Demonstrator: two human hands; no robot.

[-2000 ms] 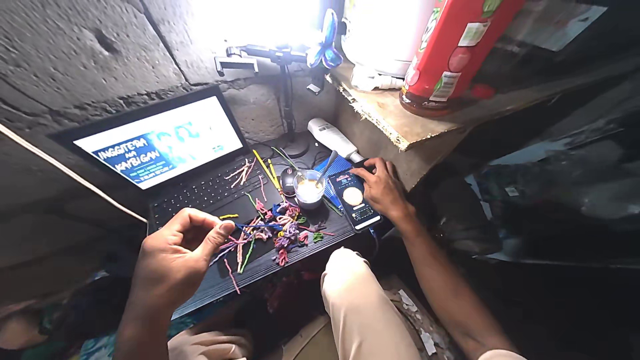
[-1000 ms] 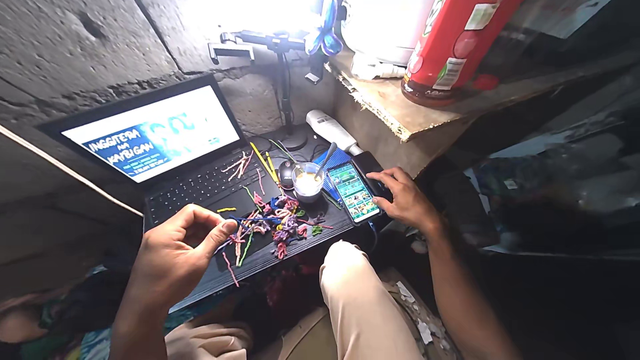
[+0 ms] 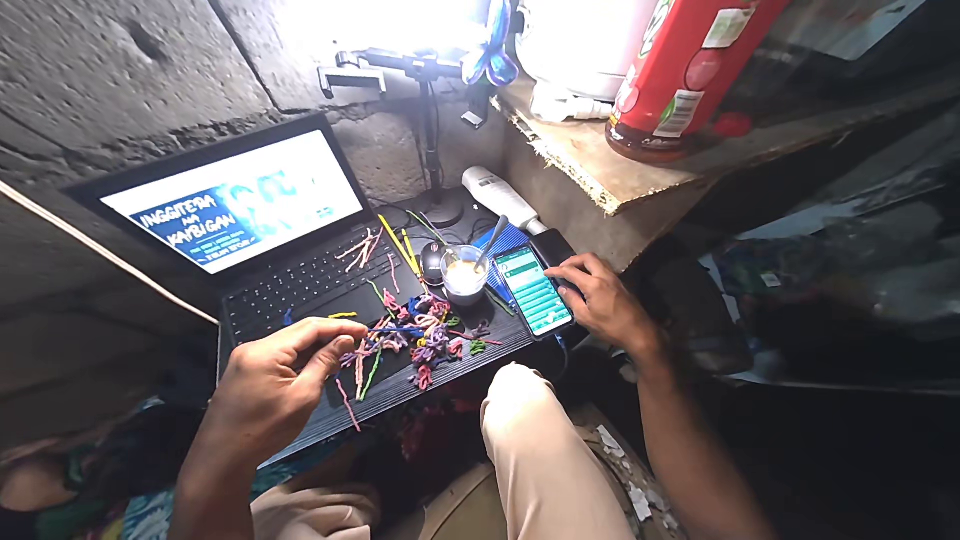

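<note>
My left hand [image 3: 289, 375] pinches the end of a blue piece of yarn [image 3: 394, 329] between thumb and forefinger, over the laptop's front edge. To its right lies a tangled pile of colourful yarn pieces [image 3: 431, 337] on the dark tabletop. My right hand [image 3: 600, 296] rests at the right side of a smartphone [image 3: 534, 292] whose screen is lit, fingertips at its edge and holding nothing. A clear plastic cup [image 3: 463, 276] with pale contents and a spoon [image 3: 492, 241] stands between the pile and the phone, with a black computer mouse [image 3: 432, 263] beside it.
An open laptop [image 3: 300, 289] stands at the left. Behind the cup are a lamp stand [image 3: 433, 150] and a white handheld device [image 3: 501, 196]. A red bottle [image 3: 682, 82] stands on a rough-edged wooden shelf [image 3: 585, 169]. A cable [image 3: 561, 343] runs from the phone over the table's edge.
The phone's screen shows a different page. My right hand was over the phone's upper part two seconds ago, then moved to its right side. My left hand stays near the pile.
</note>
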